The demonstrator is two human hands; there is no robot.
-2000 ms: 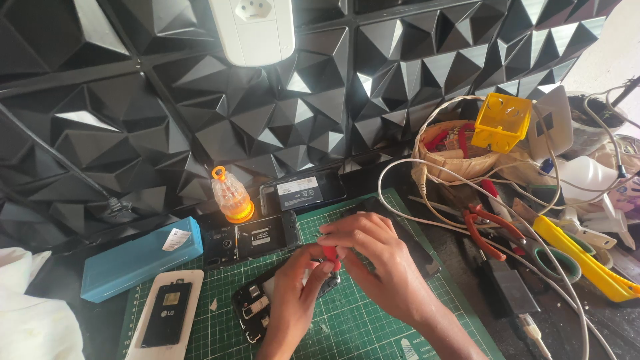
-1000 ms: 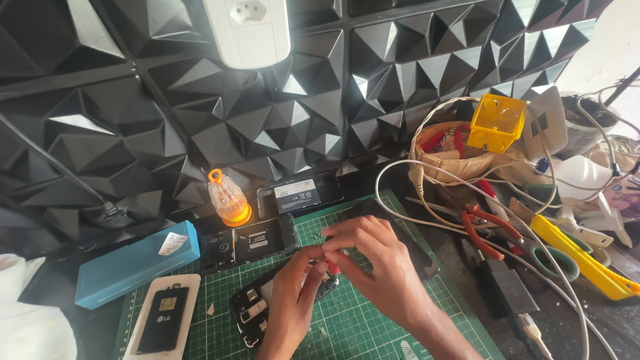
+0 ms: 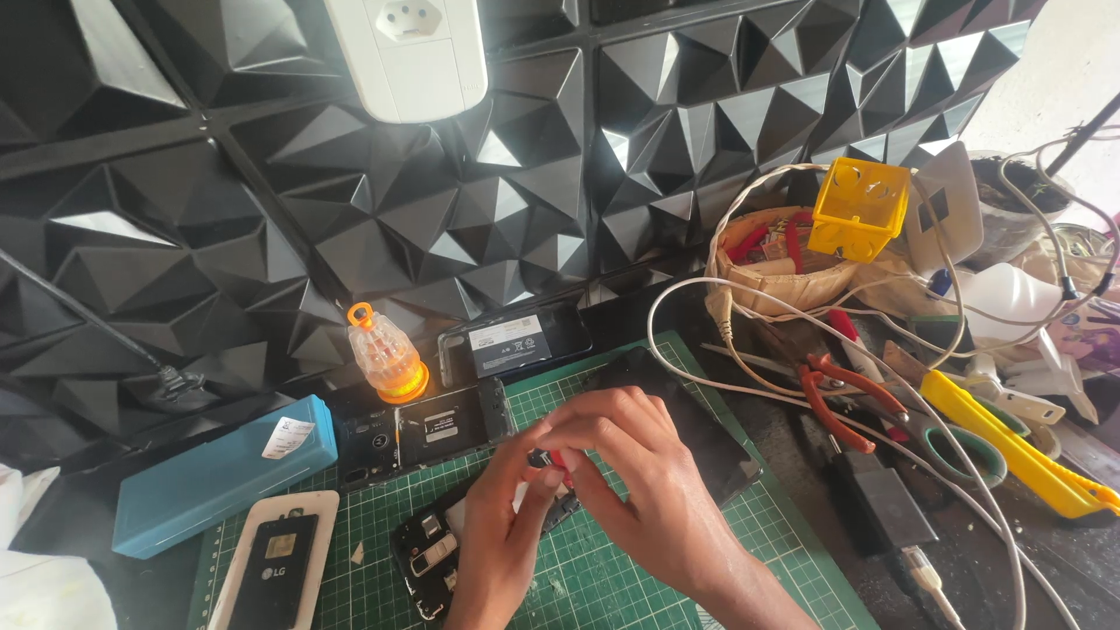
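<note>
Above an opened phone body [image 3: 429, 551] on the green cutting mat [image 3: 770, 551], my two hands meet. Between the fingertips of my right hand [image 3: 647, 481] and my left hand [image 3: 507, 516] is a small red and black tool [image 3: 558, 464], mostly covered by the fingers; its exact kind cannot be told. A dark phone panel [image 3: 691, 420] lies behind my right hand. At the mat's back edge lies a black phone frame [image 3: 446, 424], with a phone battery [image 3: 516, 346] behind it. An LG battery [image 3: 280, 569] rests on a pale tray at the left.
A clear screwdriver-bit holder with orange base [image 3: 385, 359] stands at the back, a blue case [image 3: 227, 472] left of it. At right are a basket [image 3: 787, 280], a yellow electrical box [image 3: 860, 210], orange-handled pliers [image 3: 840, 394], a yellow-handled tool [image 3: 1015, 446], a black adapter [image 3: 884, 503] and white cables.
Both hands stay together over the phone body, with the fingers slightly shifted around the red tool. Nothing else on the mat has plainly moved.
</note>
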